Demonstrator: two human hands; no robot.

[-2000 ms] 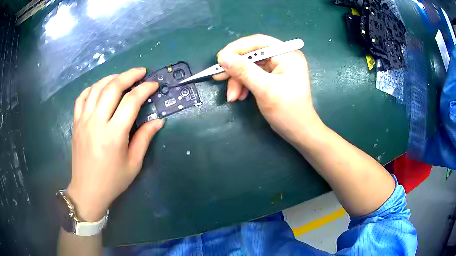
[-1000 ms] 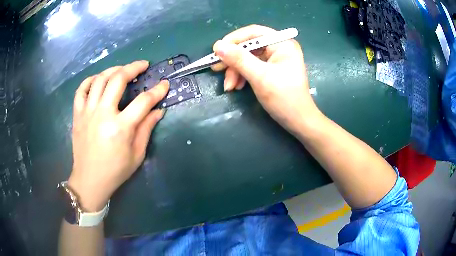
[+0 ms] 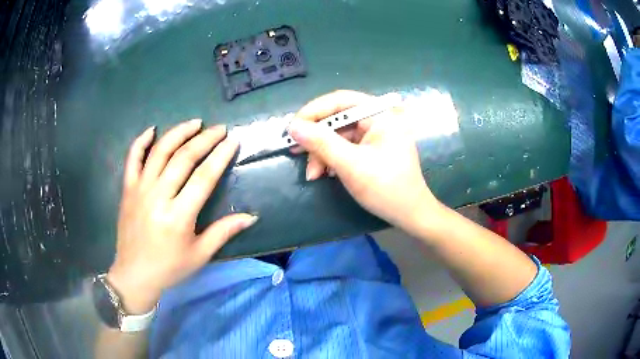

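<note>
The black bracket [image 3: 261, 63] lies flat and alone on the green mat, beyond both hands, with nothing touching it. My right hand [image 3: 358, 151] holds the silver tweezers [image 3: 337, 123], their tips pointing left and down onto the mat beside my left index finger. Whether the tips hold anything is too small to tell. My left hand [image 3: 179, 200] rests on the mat with its fingers spread and holds nothing visible. White glare around the tweezers hides any thin strip there.
A pile of black brackets [image 3: 526, 28] with a yellow bit lies at the upper right on clear film [image 3: 544, 84]. A red stool [image 3: 568, 224] stands beyond the mat's edge, near a neighbouring person's blue sleeve [image 3: 621, 147].
My left hand has let go of the bracket, and both hands are now nearer my body than the bracket. The tweezer tips have moved off the bracket to the mat. The view has shifted.
</note>
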